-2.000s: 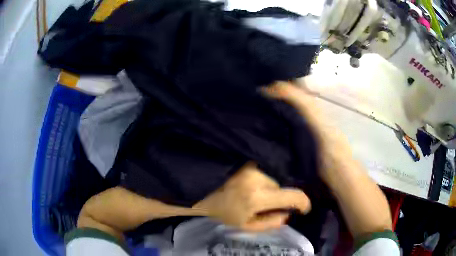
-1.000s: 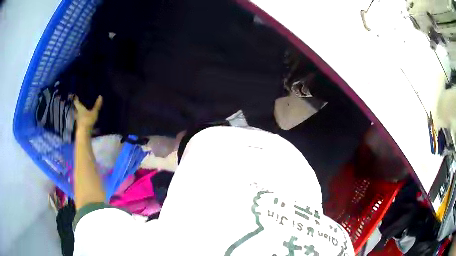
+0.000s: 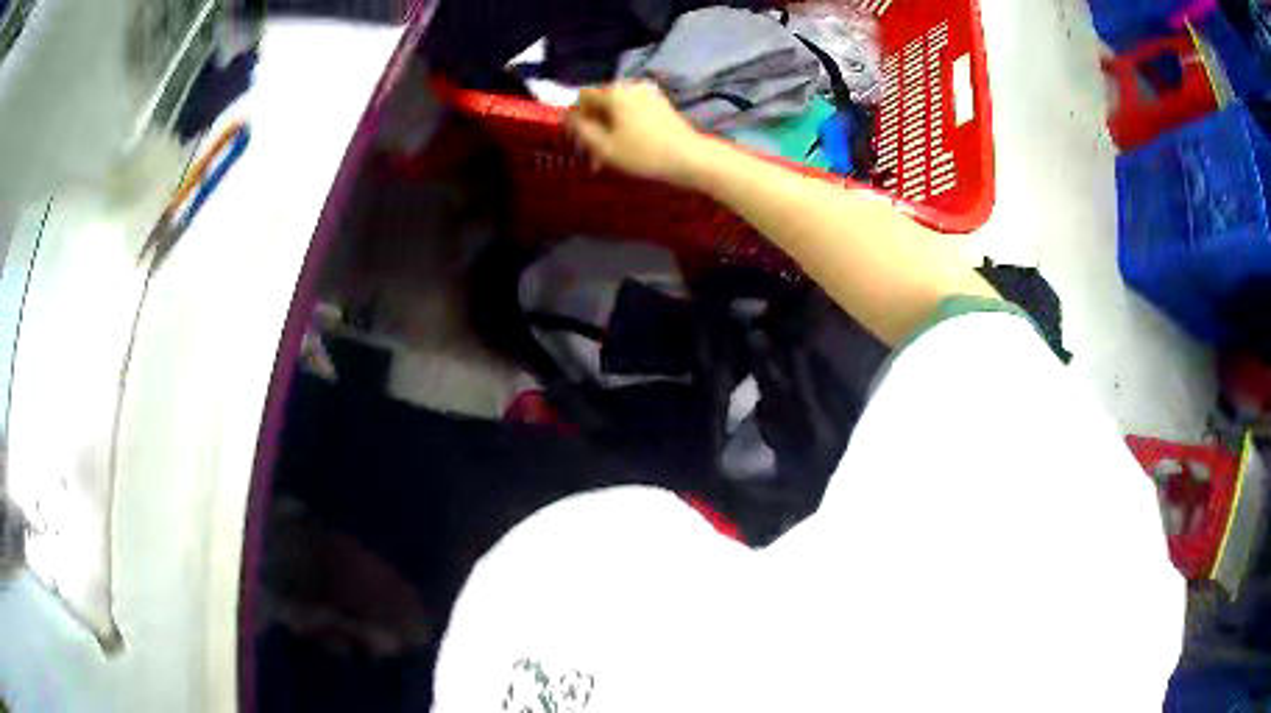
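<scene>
My right hand is at the near rim of a red latticed basket, its fingers curled over the rim. The hand is slightly blurred. The basket holds grey and dark cloth, with small green and blue pieces. My left hand is not in view.
The white machine table with its purple edge stands at the left, with orange-and-blue snips on it. Dark and grey cloth lies below the basket. Blue crates and red baskets stand at the far right.
The view has swung right from the blue basket to the red one. My left hand, last seen in the blue basket, has left the picture. My right hand has come into view at the red basket.
</scene>
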